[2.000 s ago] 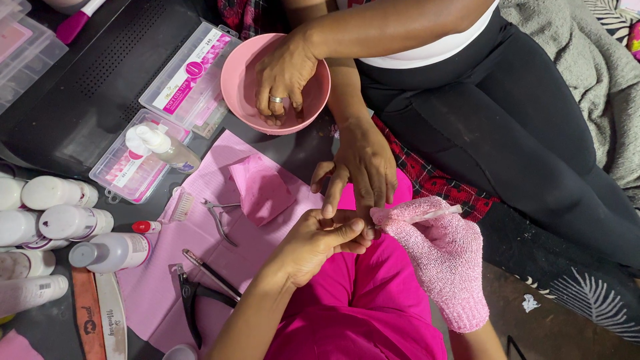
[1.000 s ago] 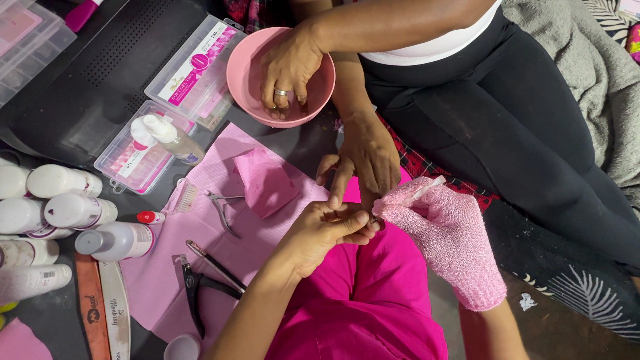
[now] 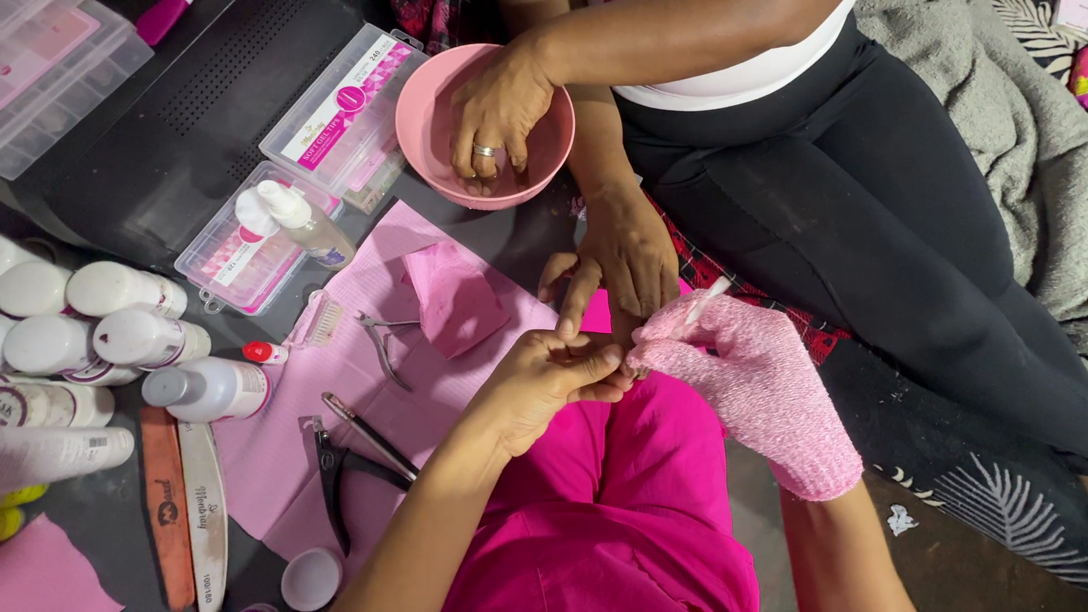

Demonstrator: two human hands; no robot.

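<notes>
My left hand (image 3: 552, 382) is bare and holds fingertips of another person's hand (image 3: 625, 255) between thumb and fingers. My right hand (image 3: 739, 365), in a pink knitted glove, pinches a thin white stick (image 3: 710, 297) against those fingertips; the stick's lower end is hidden. The person's other hand (image 3: 506, 102), wearing rings, dips into a pink plastic bowl (image 3: 416, 119). A pink cloth (image 3: 387, 340) left of my hands carries cuticle nippers (image 3: 382, 344), a nail brush (image 3: 323, 319), a folded pink wipe (image 3: 459, 302), a dark slender tool (image 3: 370, 433) and a black-handled tip cutter (image 3: 331, 476).
White bottles (image 3: 127, 340) crowd the left side, beside an orange nail file (image 3: 166, 510) and a white nail file (image 3: 204, 518). Clear nail-tip boxes (image 3: 340, 110), a pump bottle (image 3: 306, 225) and a red-capped little bottle (image 3: 265, 352) lie further back. A small round jar (image 3: 311, 578) stands near my left forearm.
My hands stay at the person's fingertips. The white stick in my gloved hand is tilted more steeply than before. The person's other hand remains in the bowl.
</notes>
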